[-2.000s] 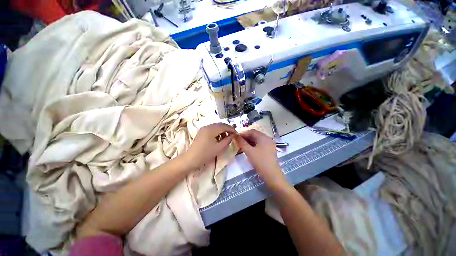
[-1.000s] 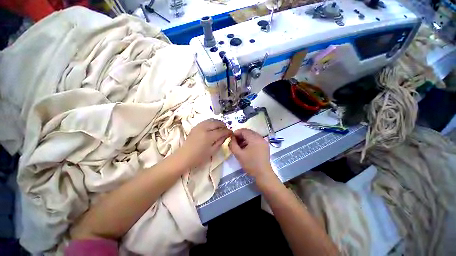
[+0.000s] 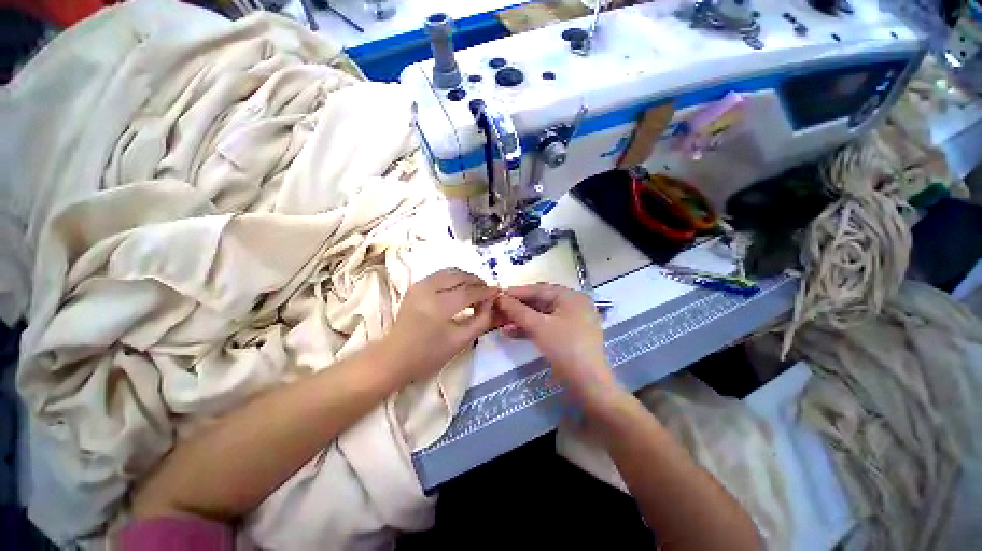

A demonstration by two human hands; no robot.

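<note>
My left hand [image 3: 439,314] and my right hand [image 3: 551,321] meet fingertip to fingertip just in front of the needle area of the white sewing machine [image 3: 668,97]. Both pinch a small bit of cream fabric edge, mostly hidden by the fingers. The large heap of cream cloth [image 3: 205,248] lies left of the needle and hangs over the table's front edge beside my left forearm. The presser foot area [image 3: 497,253] is just beyond my fingertips; whether the fabric lies under the foot cannot be told.
Red and orange scissors [image 3: 670,207] lie on a flat black item right of the needle. Thin pens or tools [image 3: 711,282] lie near the ruler-marked table edge [image 3: 668,331]. Cream cords [image 3: 856,242] hang at the right. More cloth [image 3: 915,398] lies below right.
The camera view has shifted slightly. Both hands stay together before the needle; the right fingers have changed their bend a little and the hands still pinch the edge.
</note>
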